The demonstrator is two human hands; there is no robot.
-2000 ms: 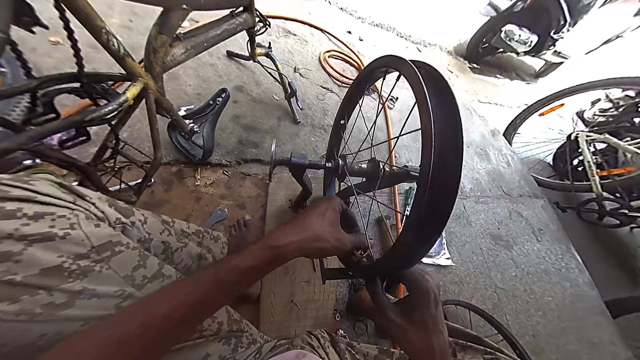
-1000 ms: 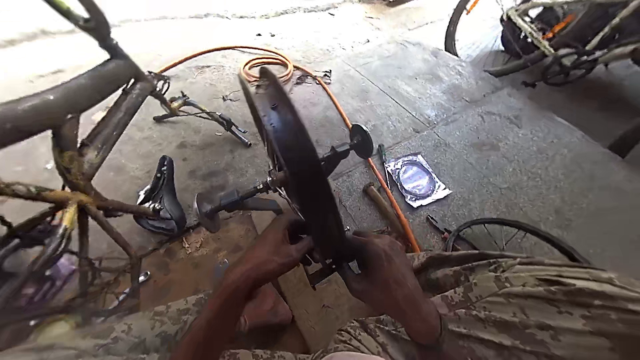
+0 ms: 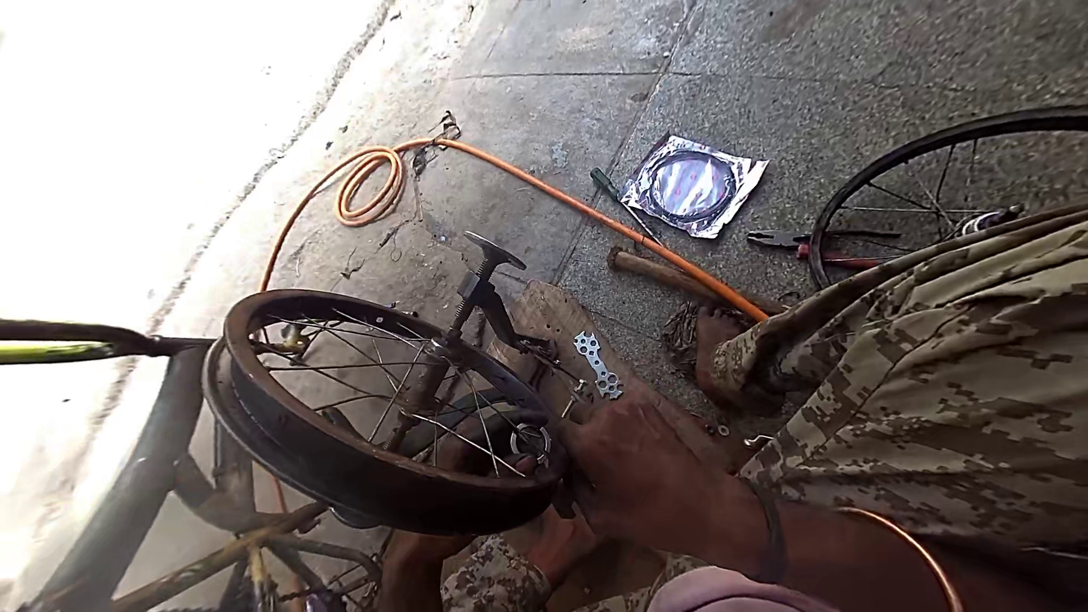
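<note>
A bare spoked wheel rim (image 3: 382,497) lies tilted at the centre left, with a threaded truing-stand spindle (image 3: 463,310) at its hub. My left hand (image 3: 472,442) reaches from below behind the rim and shows through the spokes. Its fingers are around a small round metal tool, apparently a spoke wrench (image 3: 531,440), beside the rim's inner edge. My right hand (image 3: 637,476) is closed at the rim's right edge; its fingertips are partly hidden. A flat silver multi-hole bicycle spanner (image 3: 597,365) rests on a wooden board (image 3: 552,314) just beyond my right hand.
An orange hose (image 3: 544,185) crosses the floor. Near it lie a green-handled screwdriver (image 3: 604,183), a wooden handle (image 3: 663,272) and a foil packet (image 3: 693,187). Pliers (image 3: 837,255) and another wheel (image 3: 892,161) are at right. A bicycle frame (image 3: 144,467) stands at lower left.
The rim has gone from upright to tilted nearly flat, with both hands still at it. The view has swung a lot. The silver spanner on the board has come into sight.
</note>
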